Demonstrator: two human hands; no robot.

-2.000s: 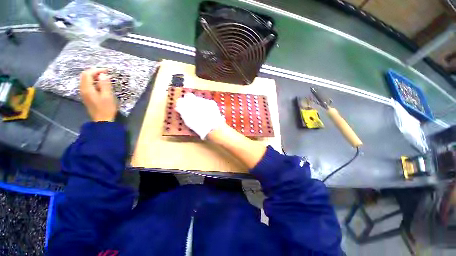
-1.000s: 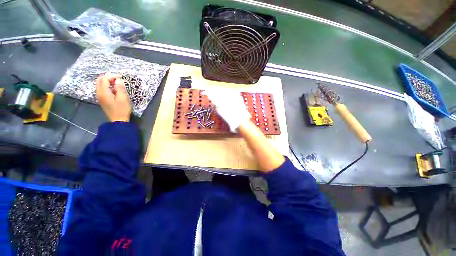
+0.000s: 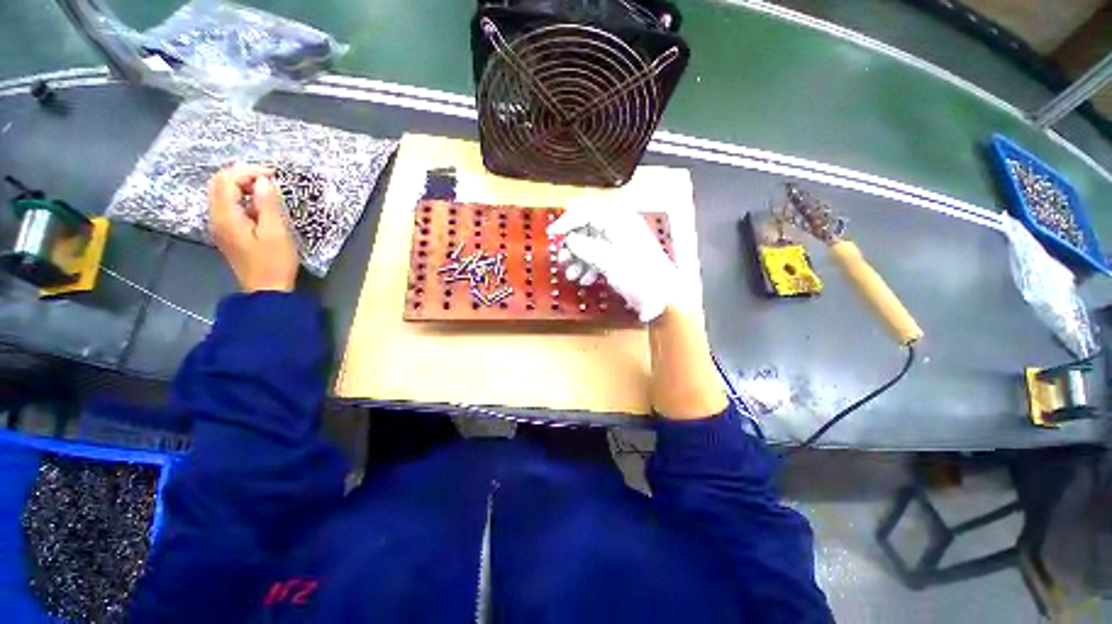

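Note:
The reddish-brown jig (image 3: 524, 311) with rows of holes lies on the tan board (image 3: 488, 366). Several loose silvery pins (image 3: 478, 274) lie in a pile on its left half. Small silvery dots show in holes near its middle. My right hand (image 3: 616, 258), in a white glove, is over the right half of the jig with its fingertips down near the middle rows; whether it holds a pin is too small to tell. My bare left hand (image 3: 254, 229) is over the clear bag of parts (image 3: 183, 159), fingers curled together; what is between them cannot be made out.
A black fan (image 3: 579, 98) stands behind the jig. A soldering iron (image 3: 876, 293) and its yellow-based stand (image 3: 787, 268) are on the right. Solder reels stand at far left (image 3: 55, 244) and far right (image 3: 1061, 393). A blue tray (image 3: 1049, 201) is at the right, a blue crate (image 3: 165, 488) low left.
My right hand has moved right from the jig's left side, uncovering a pile of loose pins there. My left hand has stayed over the parts bag. The view has shifted slightly.

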